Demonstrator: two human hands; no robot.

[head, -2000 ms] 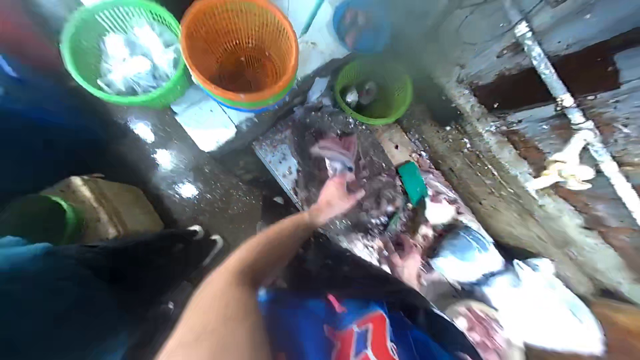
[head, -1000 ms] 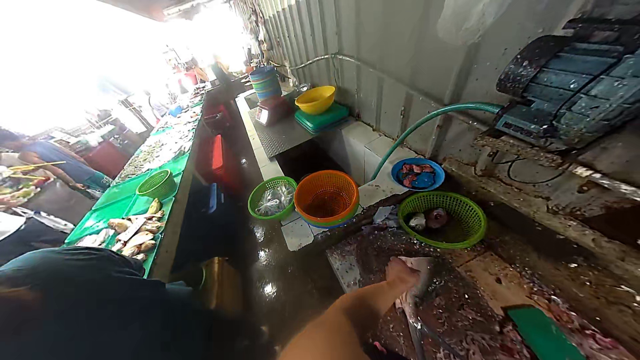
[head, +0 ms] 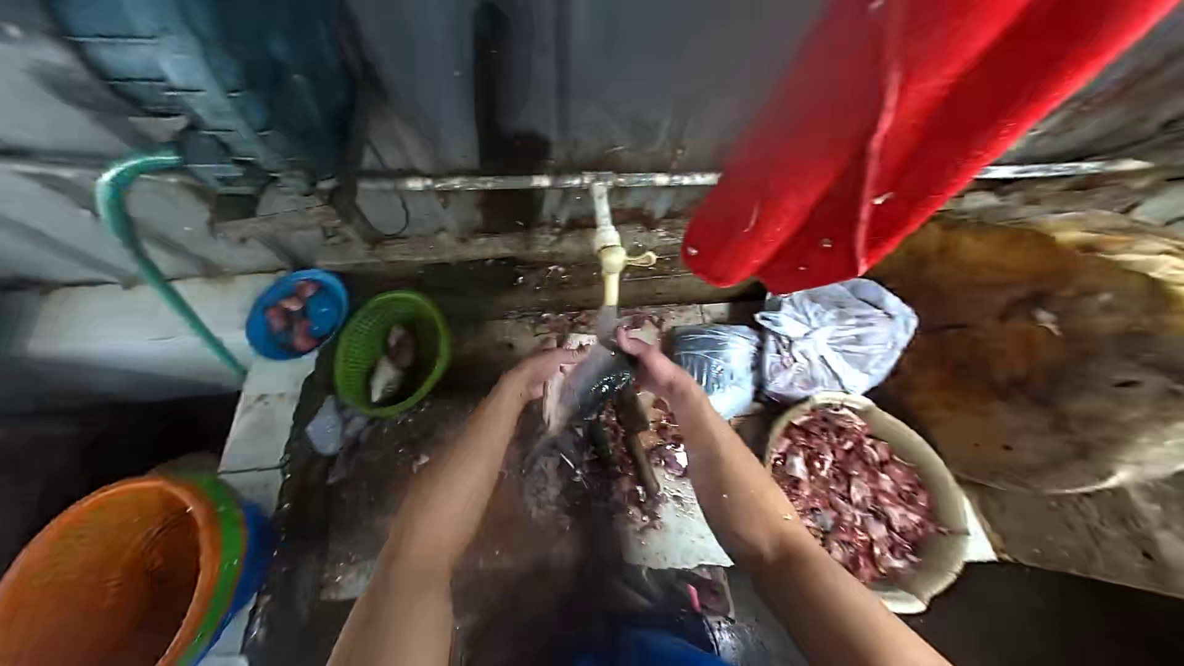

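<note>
My left hand and my right hand hold a fish between them under a running plastic tap. The fish is blurred, with water falling on it. My left hand grips its pale side, and my right hand grips its darker side. Beneath them a knife-like tool with a brown handle lies among reddish fish scraps. Left of my left hand, a green plastic basket holds fish pieces.
A blue bowl with reddish pieces and stacked baskets, an orange one uppermost, stand at left. Right are wrapped bundles, a tied plastic bag, a tub of fish scraps and a large round wooden block. Red cloth hangs above.
The view has swung toward the wall and tap. One second ago only one hand showed, gripping a fish over the dark work surface; now both hands hold a fish under the running water.
</note>
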